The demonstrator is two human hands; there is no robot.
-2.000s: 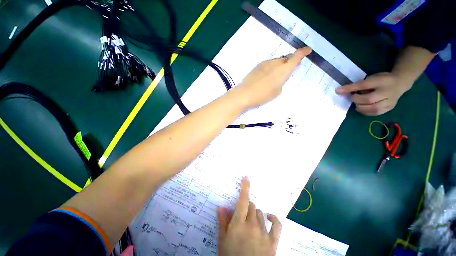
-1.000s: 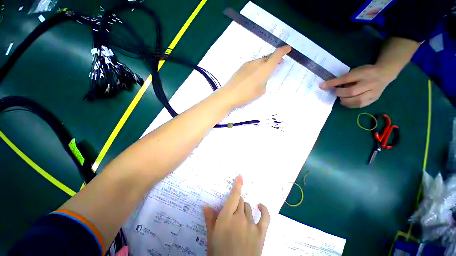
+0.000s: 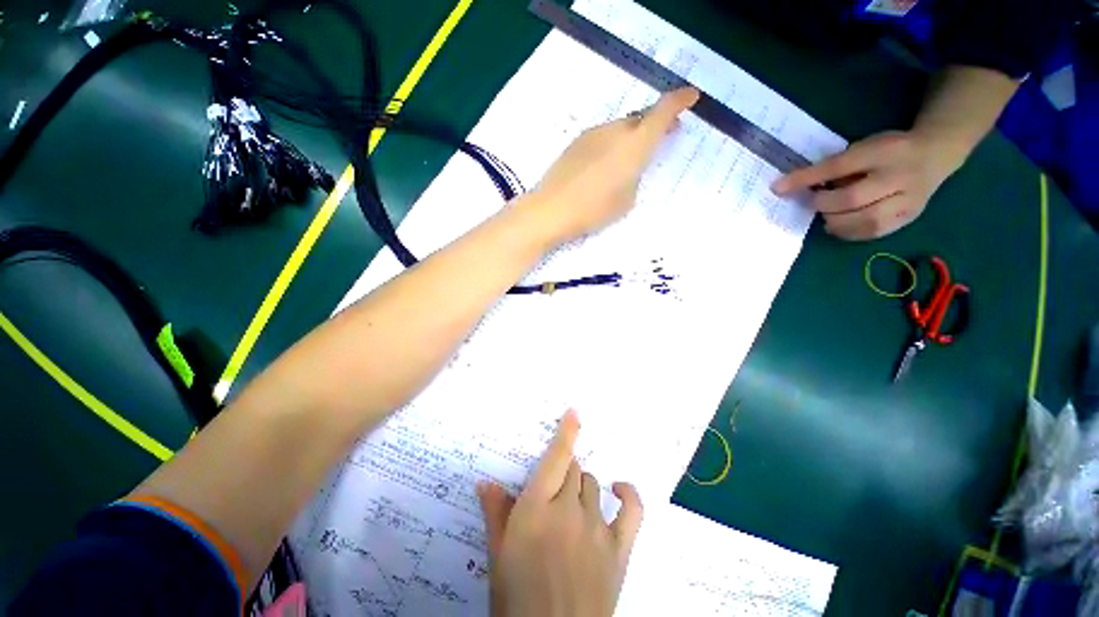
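My left hand (image 3: pixel 603 169) reaches across the white wire list sheet (image 3: pixel 723 199), its index fingertip at the steel ruler (image 3: pixel 627 57). The ruler lies slantwise on the sheet. My right hand (image 3: pixel 564 530) is at the bottom centre, cut off by the lower edge, index finger extended onto the harness drawing (image 3: pixel 416 524). Both hands hold nothing. A thin black harness branch end (image 3: pixel 588 282) with a yellow tape band (image 3: pixel 550 288) lies on the glare-washed paper, loose tips spread; my left forearm crosses in front of part of it.
Another person's hand (image 3: pixel 874 187) points at the ruler's right end. Red-handled cutters (image 3: pixel 928 316) and rubber bands (image 3: pixel 891 275) lie right of the paper. Thick black harnesses (image 3: pixel 103 277) and white-labelled connectors (image 3: pixel 247 157) lie left. Clear bags (image 3: pixel 1058 488) are at the right edge.
The view has shifted, so most things sit a little further left and higher in the picture. Both my hands and the other person's hand keep nearly the same places on the papers.
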